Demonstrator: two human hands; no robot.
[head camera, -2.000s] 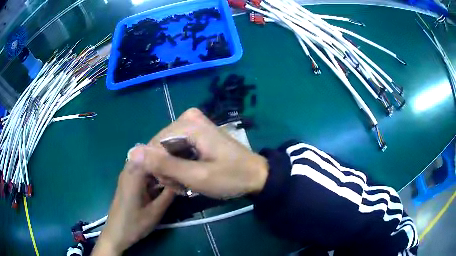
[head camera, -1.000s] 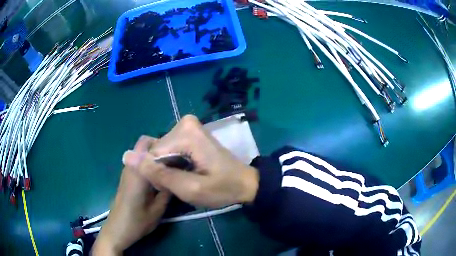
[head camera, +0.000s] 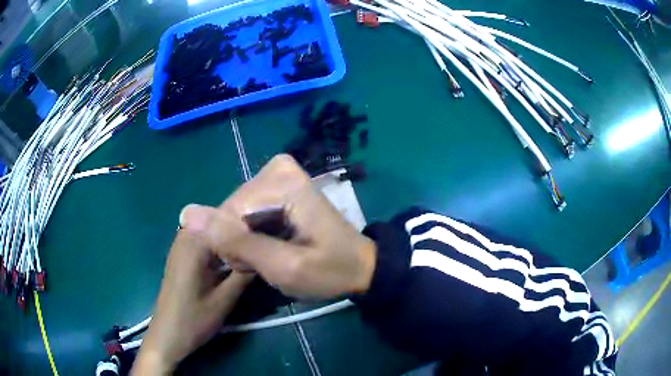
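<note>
My right hand (head camera: 294, 228) is closed around a slim dark tool (head camera: 271, 219), blurred and mostly hidden by the fingers. My left hand (head camera: 195, 286) is beneath and left of it, fingers bent and touching the right fingertips. A white cable (head camera: 294, 317) runs from under my right sleeve to my left hand, with a red connector (head camera: 112, 339) at its left end. The wire ends between the fingers are hidden. The pale work pad (head camera: 343, 200) shows partly behind my right hand. Loose black housings (head camera: 329, 132) lie just beyond it.
A blue tray (head camera: 250, 99) of black housings stands at the back. White cables with coloured wire ends lie in a pile at the left (head camera: 55, 154) and another at the back right (head camera: 478, 62). A blue stool (head camera: 638, 253) shows beyond the bench edge at right.
The hands stay together in nearly the same place, with small shifts of the right hand and the dark tool. The whole view has shifted slightly.
</note>
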